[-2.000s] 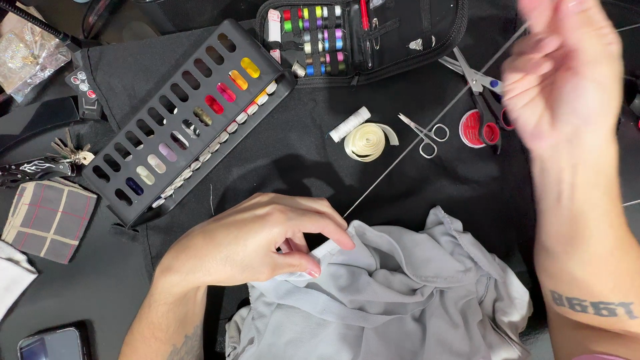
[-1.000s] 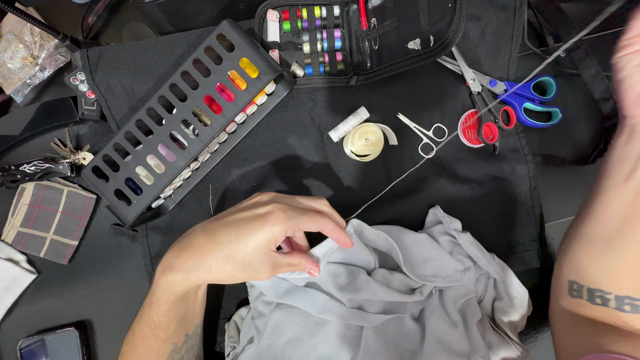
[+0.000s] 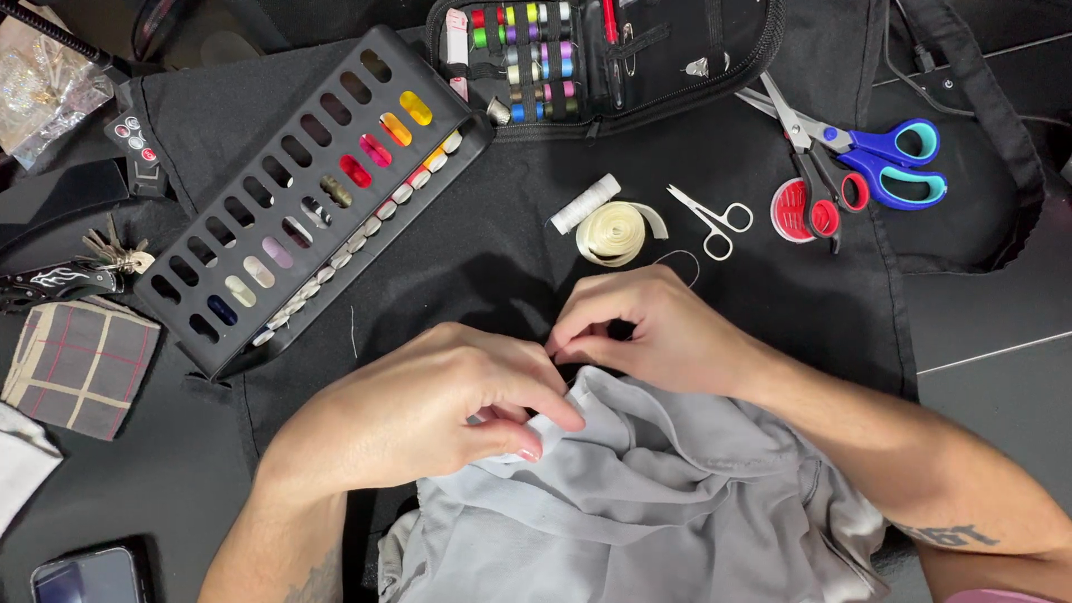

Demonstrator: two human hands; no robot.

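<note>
My left hand (image 3: 444,410) pinches the folded edge of a light grey garment (image 3: 603,502) between thumb and fingers. Close beside it, above the same edge, my right hand (image 3: 653,331) has its thumb and forefinger pressed together. What sits between those fingertips is too small to make out; a needle is not visible. A thin thread (image 3: 697,266) loops out behind the right hand. Just beyond the hands lie a white thread spool (image 3: 584,203), a roll of cream ribbon (image 3: 613,233) and small metal scissors (image 3: 712,221).
A black thread organizer (image 3: 310,201) stands at the left, near an open sewing kit (image 3: 603,117). Blue-handled scissors (image 3: 892,163), red-and-black-handled scissors (image 3: 825,197) and a red pin case (image 3: 787,213) lie right. Keys (image 3: 117,251), a checked cloth (image 3: 84,364) and a phone (image 3: 88,578) are at left.
My right hand has come down from the upper right to the garment's edge beside my left hand. The thread that was stretched taut toward the upper right now hangs in a slack loop.
</note>
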